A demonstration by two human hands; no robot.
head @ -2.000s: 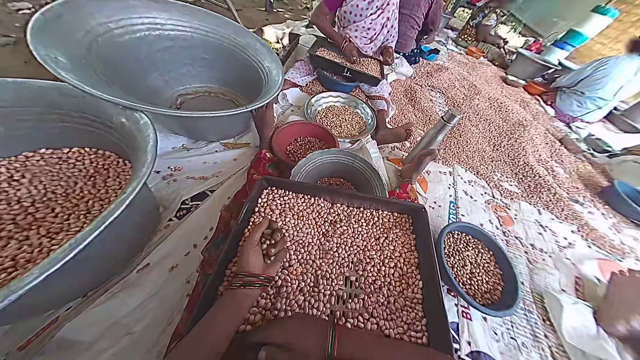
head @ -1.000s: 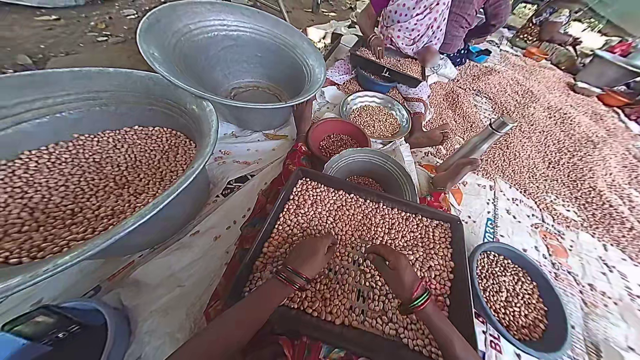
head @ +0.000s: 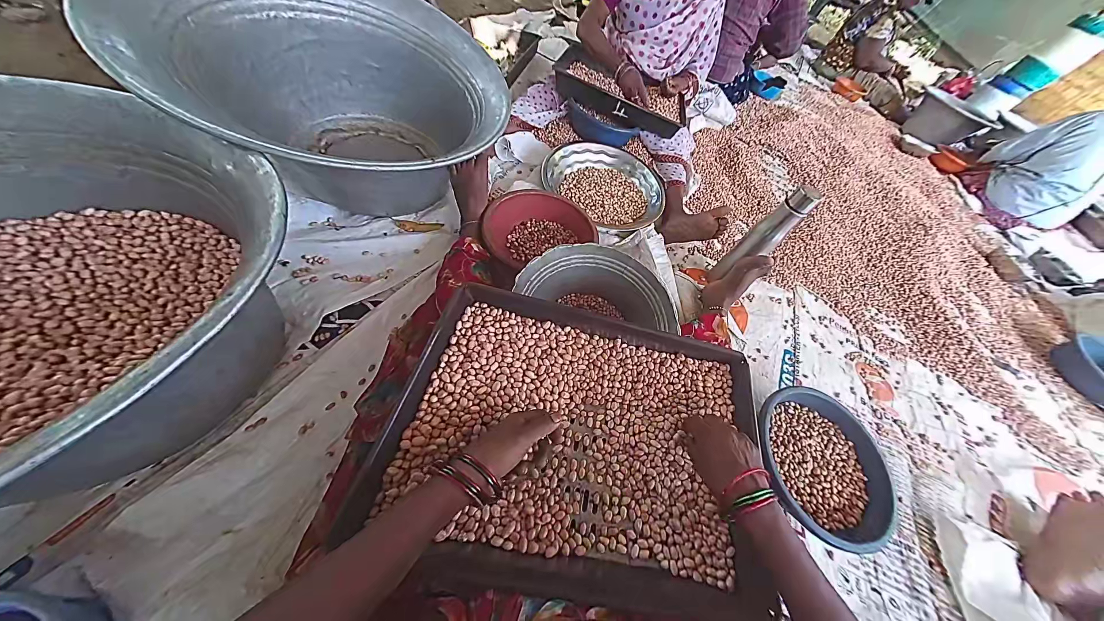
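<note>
A dark slotted plastic tray (head: 595, 323) lies tilted on my lap, spread with pinkish-brown shelled nuts or seeds (head: 517, 371). My left hand (head: 517, 438) rests on them left of the middle, its fingers bent over the nuts; slots of the tray floor show just to its right. My right hand (head: 718, 448) touches the nuts near the tray's right wall, fingers curled down. Whether either hand holds any nuts is hidden. Beyond the tray stand a grey metal basin (head: 604, 272), a red bowl (head: 539, 207) and a shiny steel bowl (head: 565, 172), each with nuts or seeds inside.
A blue-grey tub (head: 875, 492) of nuts stands right of the tray. Two large metal basins (head: 250, 285) (head: 388, 185) stand at left, the nearer holding nuts. A steel bottle (head: 768, 233) leans by a foot. A person (head: 664, 43) sorts at another tray; a nut heap (head: 845, 207) spreads behind.
Two seconds ago my left hand was raised with nuts in it; now it is down on the nuts. My hands are farther apart than one second ago, with the right nearer the tray's right wall.
</note>
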